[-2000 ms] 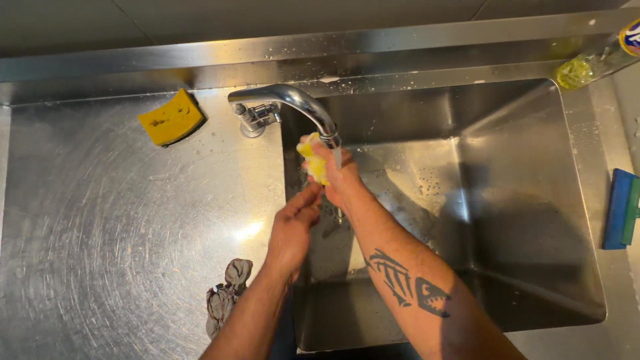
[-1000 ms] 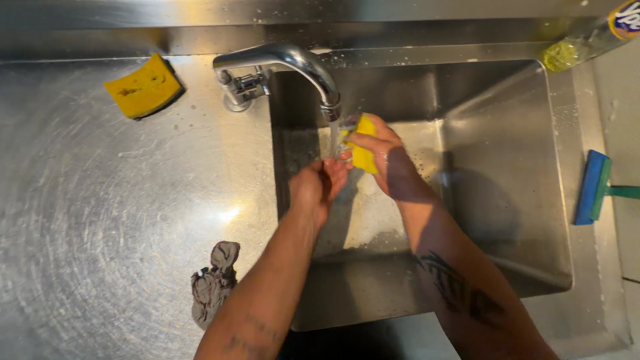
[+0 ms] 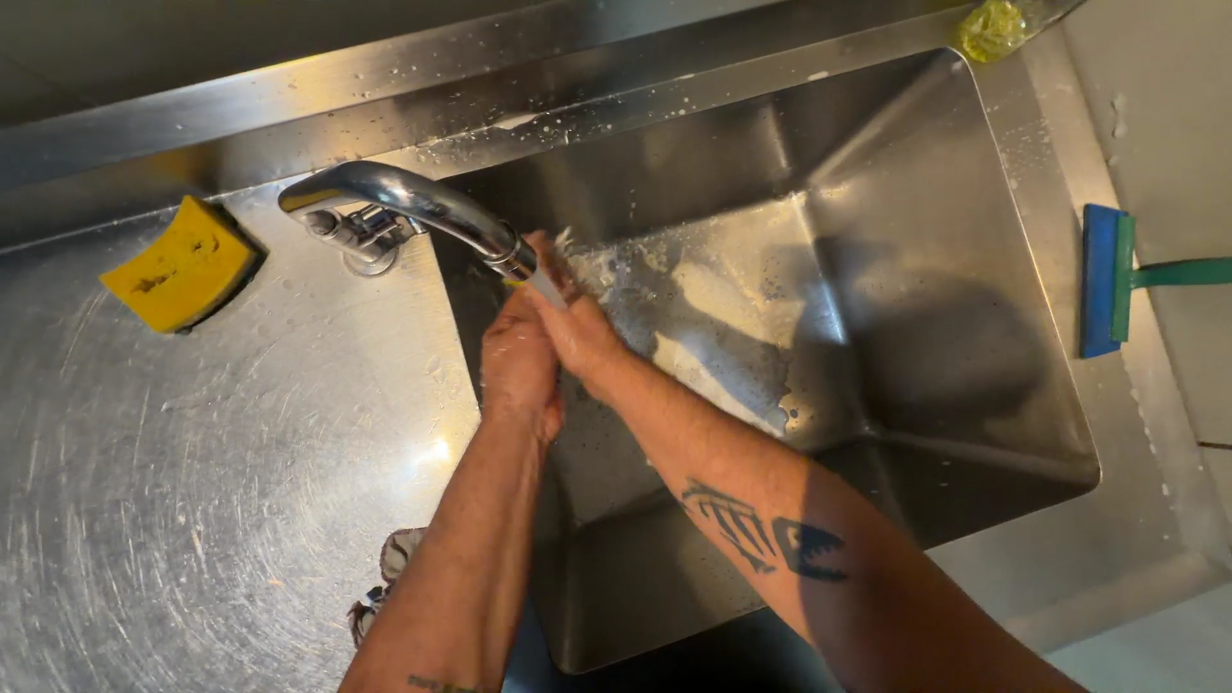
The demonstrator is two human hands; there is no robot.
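Note:
Both of my hands are together beneath the chrome faucet [image 3: 423, 207], at the left side of the stainless steel sink [image 3: 924, 298]. Water runs from the spout onto them. My left hand [image 3: 521, 361] lies against my right hand [image 3: 573, 322], which partly covers it. A small bit of a yellow sponge [image 3: 515, 283] shows just under the spout tip, between the hands; the rest of it is hidden, and which hand grips it cannot be told. Suds and water lie on the sink floor to the right of the hands.
A yellow sponge with a dark underside [image 3: 183, 268] lies on the steel drainboard [image 3: 241, 462] left of the faucet. A crumpled cloth [image 3: 397, 558] is partly behind my left forearm. A blue and green squeegee [image 3: 1107, 279] rests at the right rim, and a bottle with yellow liquid [image 3: 991, 31] at the back right corner.
A second ago the yellow sponge showed plainly in my right hand, right of the water stream; now my hands are pressed together under the spout and mostly hide it.

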